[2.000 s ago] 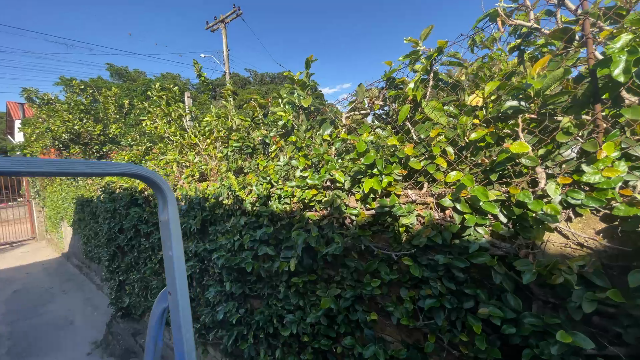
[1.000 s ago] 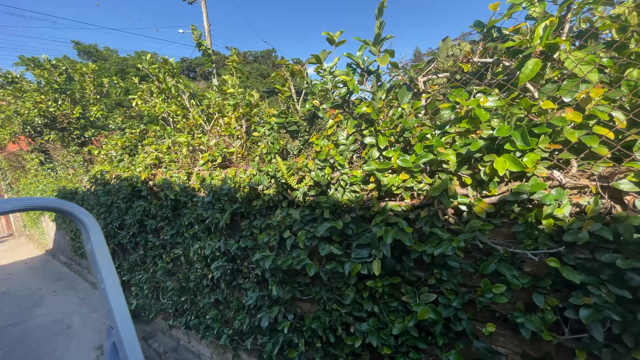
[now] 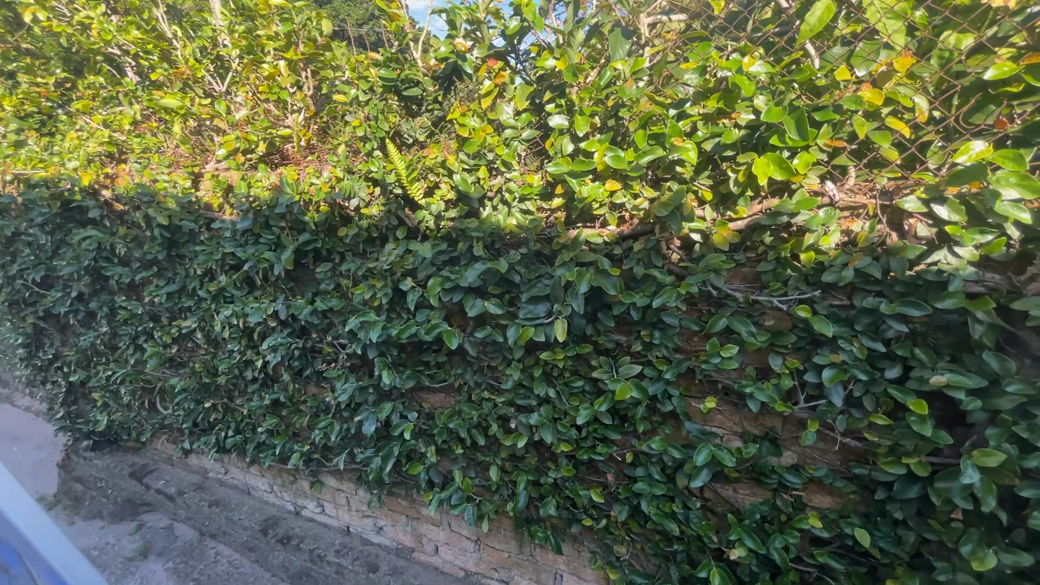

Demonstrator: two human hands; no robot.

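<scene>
Neither my left hand nor my right hand is in view, so what they hold or touch cannot be told. Leafy creeper (image 3: pixel 455 325) covers most of a brick wall (image 3: pixel 455 540), whose bare courses show along the bottom. The creeper's lower part lies in shade, while sunlit green and yellow leaves (image 3: pixel 617 154) stand above it. At the bottom left corner a pale metal rail (image 3: pixel 41 532) cuts across the view, only a short piece of it showing.
Rusty chain-link mesh (image 3: pixel 951 97) rises among the leaves at the upper right. Woody stems (image 3: pixel 747 221) run along the wall's top. Paved ground (image 3: pixel 162 528) and a low ledge of dirt or concrete (image 3: pixel 219 508) lie at the wall's foot, lower left.
The view has swung down and to the right. The curved top of the metal rail, seen at the left earlier, has left the view, as have the utility pole and the gate.
</scene>
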